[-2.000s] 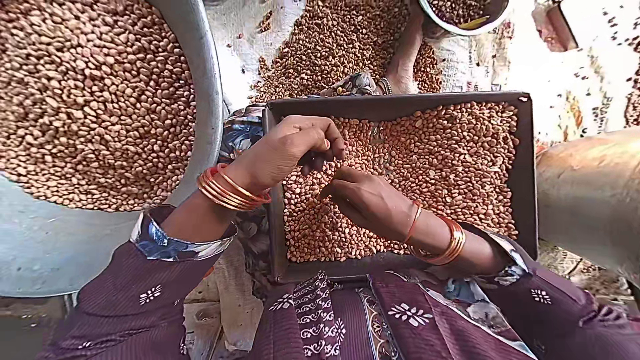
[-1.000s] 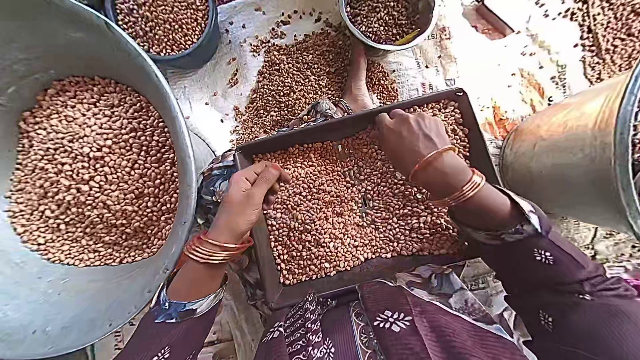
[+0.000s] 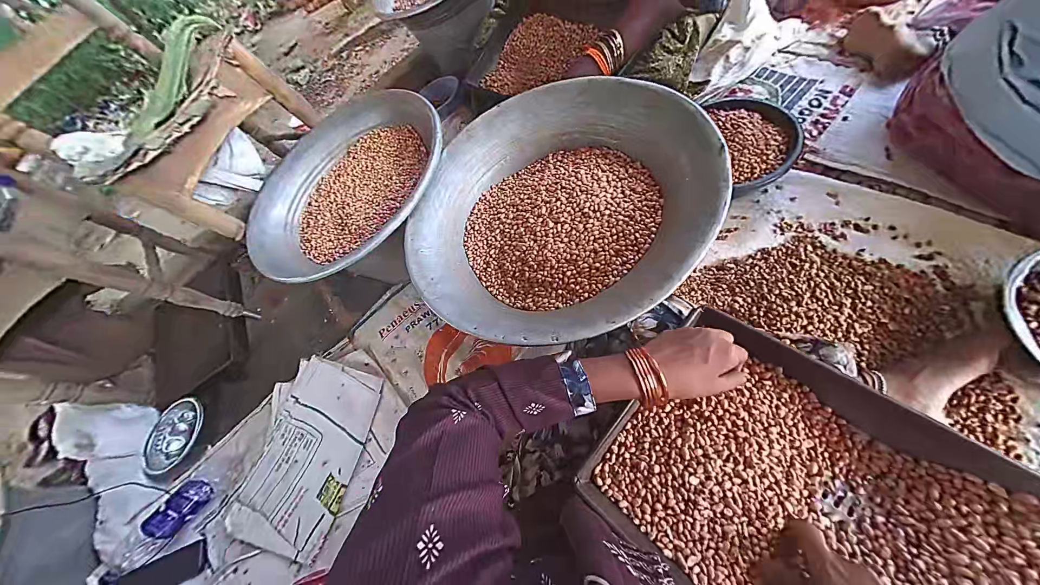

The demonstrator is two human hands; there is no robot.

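Observation:
A dark rectangular tray (image 3: 821, 390) full of reddish-brown peanut kernels (image 3: 715, 463) lies at the lower right. My left hand (image 3: 700, 363), with orange bangles at the wrist, is curled over the tray's upper left corner; whether kernels are inside it is hidden. Low in the tray, my right hand (image 3: 812, 556) touches the kernels, cut off by the frame's bottom edge, its fingers blurred. Just beyond my left hand stands a large metal basin (image 3: 455, 268) with a heap of kernels in it.
A second metal basin (image 3: 272, 219) of kernels stands left of the large one. Behind are a dark bowl (image 3: 795, 154) of kernels and another person's arm (image 3: 650, 24) with bangles. Kernels lie heaped on the sheet (image 3: 845, 292) beside a bare foot (image 3: 934, 378). Papers (image 3: 317, 439) lie lower left.
The view has swung far to the left, bringing in the second basin and the papers. My left hand has closed into a curl at the tray's corner; my right hand is now low in the tray.

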